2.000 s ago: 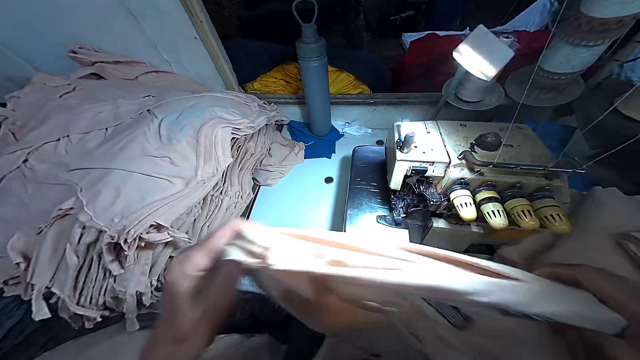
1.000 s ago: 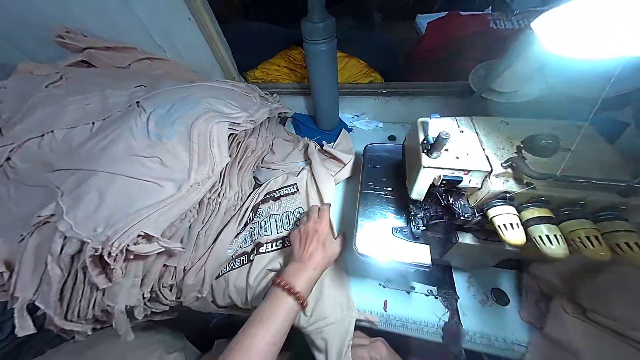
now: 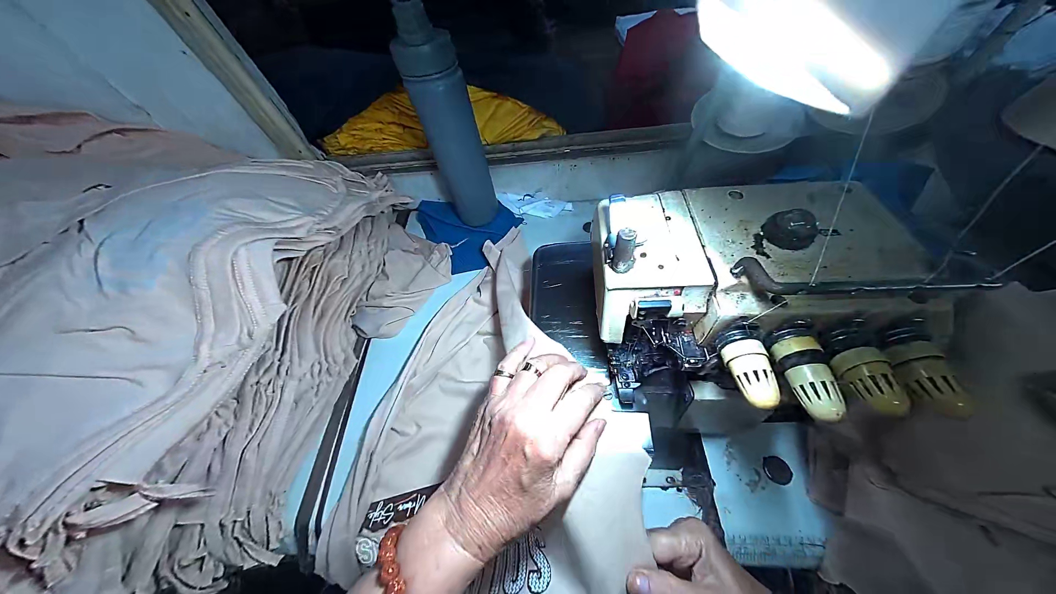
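Note:
A beige printed fabric piece lies on the machine table, its right edge beside the needle area of an overlock sewing machine. My left hand, with rings and a bead bracelet, rests on the fabric with fingertips close to the presser foot area; the fingers press it down from above. Lower down, my right hand pinches the fabric's right edge between thumb and fingers, near the table's front. Part of the print is hidden under my left wrist.
A large stack of beige fabric pieces fills the left. Behind the table stand a grey tube on blue cloth and a lit lamp. Yellow thread-tension knobs project at the machine's front. More brown fabric lies right.
My left hand has moved right from beside the stack toward the machine, and the fabric now lies along the machine's plate. My right hand has come into clear view at the fabric's edge.

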